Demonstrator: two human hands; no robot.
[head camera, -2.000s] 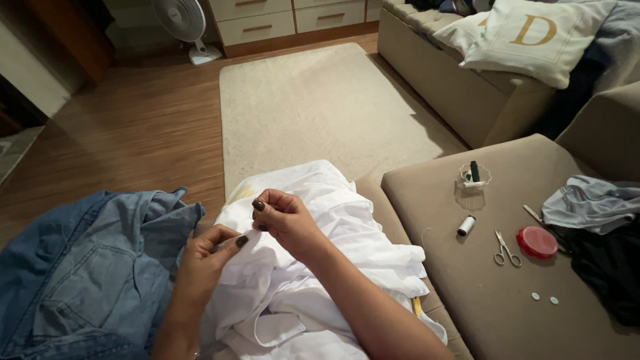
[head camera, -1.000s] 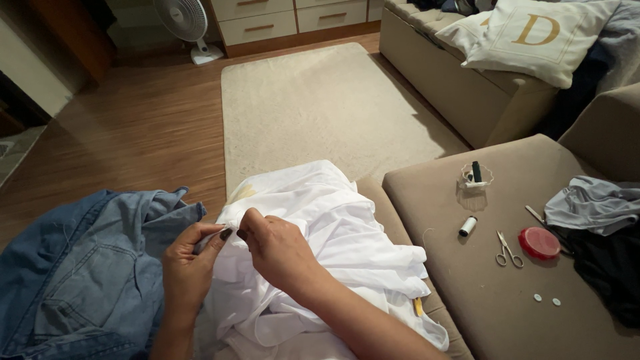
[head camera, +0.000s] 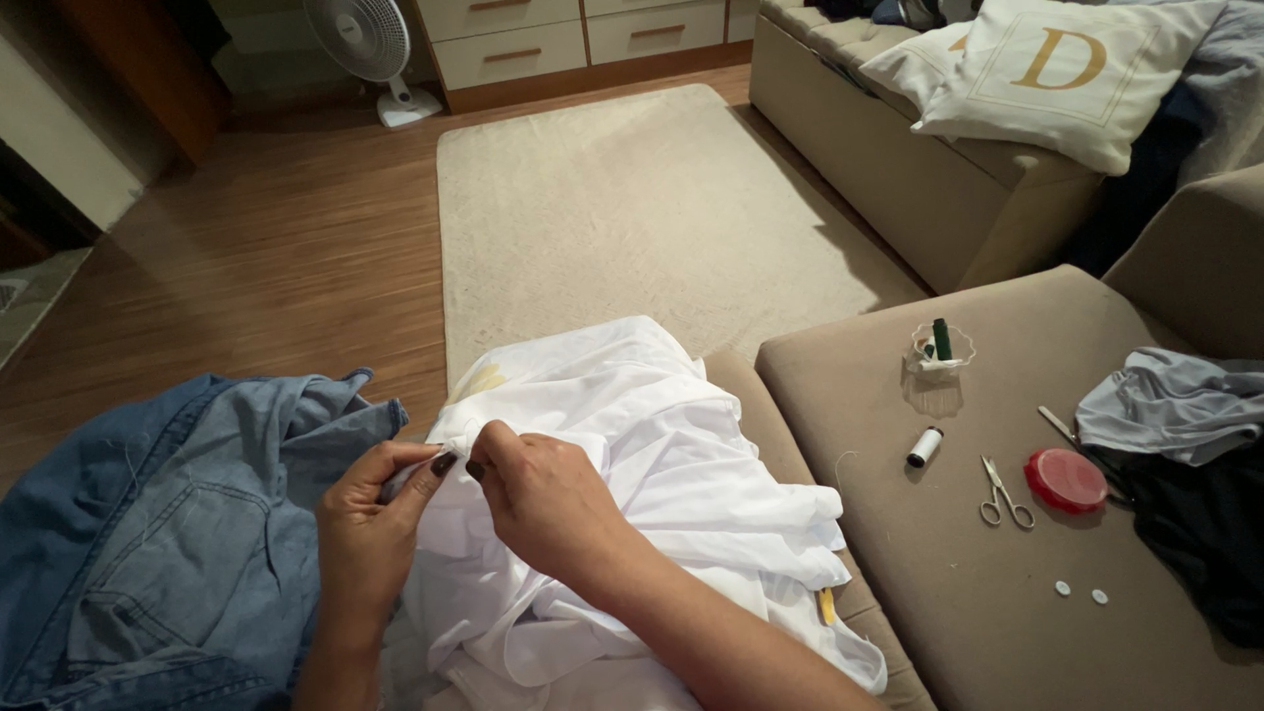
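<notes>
White fabric lies in loose folds over my lap. My left hand pinches a small bunched part of it between thumb and forefinger. Right beside it, my right hand has its fingers curled together at the same bunched spot; what sits between those fingertips is hidden. A spool of white thread, small scissors, a red round case and two white buttons rest on the sofa seat to the right. Behind the spool stands a clear scalloped dish with a dark green thread spool in it.
Blue denim clothing is heaped at my left. Grey cloth and black cloth lie at the right of the sofa seat. Ahead are a beige rug, a white fan, drawers and a padded bench with cushions.
Two seconds ago my right hand was raised further up and over the cloth; it has come down close beside my left hand. My left hand has moved slightly left and keeps its pinch.
</notes>
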